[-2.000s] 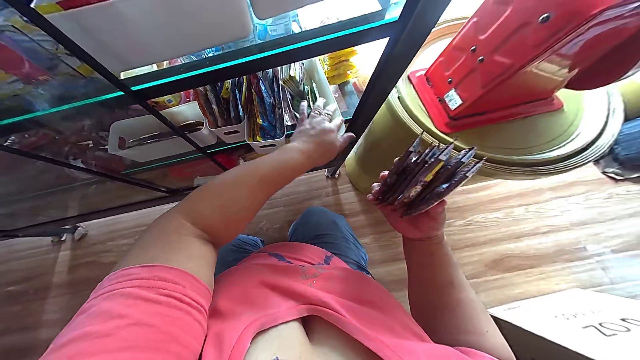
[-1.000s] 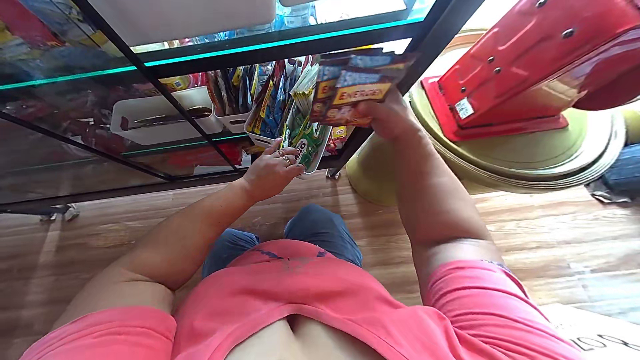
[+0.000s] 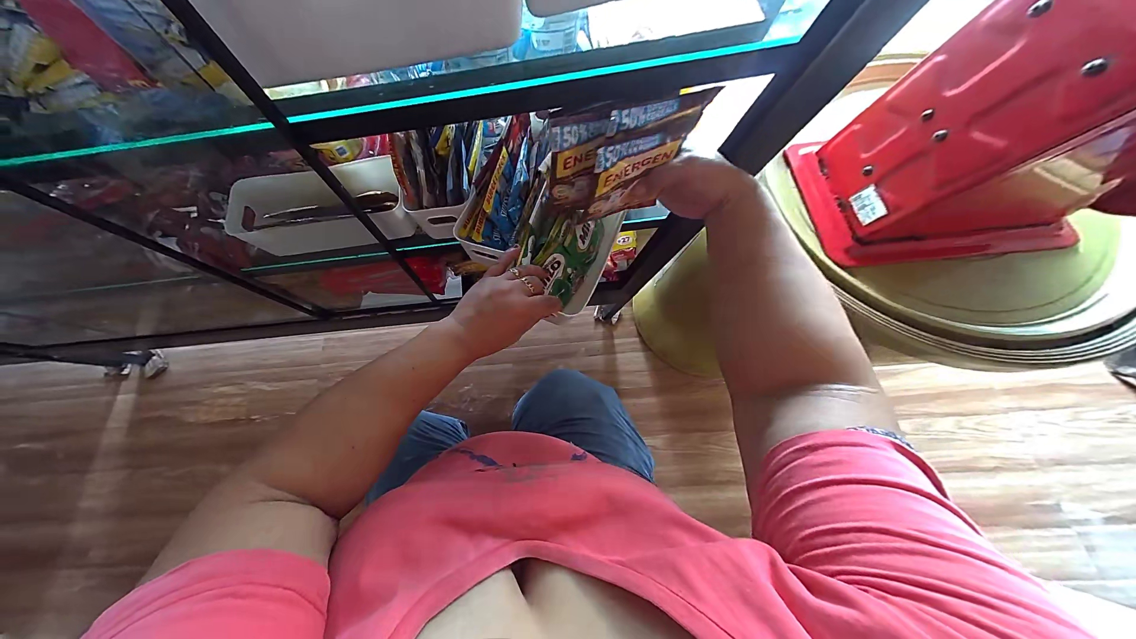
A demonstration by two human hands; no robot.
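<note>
My right hand (image 3: 697,185) grips several brown Energen sachets (image 3: 621,151), held upright over the right end of a low glass shelf. Below them, green Milo sachets (image 3: 572,262) stand in a narrow white plastic bin (image 3: 593,288) at the shelf's front edge. My left hand (image 3: 506,302), with rings on a finger, has its fingers on the near end of these green sachets; whether they close on a sachet or on the bin is unclear. The brown sachets hide the back of that bin. Just left of it, blue and yellow sachets (image 3: 504,200) fill another white bin.
A white bin (image 3: 311,209) holding a few dark packets stands farther left on the shelf. The black metal frame (image 3: 799,71) rises beside my right hand. At right, a red metal stand (image 3: 967,151) rests on a round olive-gold lid (image 3: 976,311). Glass shelf edges run above my hands.
Two seconds ago my right hand held the brown sachets near the round lid; it has moved left and up to the shelf. My left hand has come down to the green sachets' near end.
</note>
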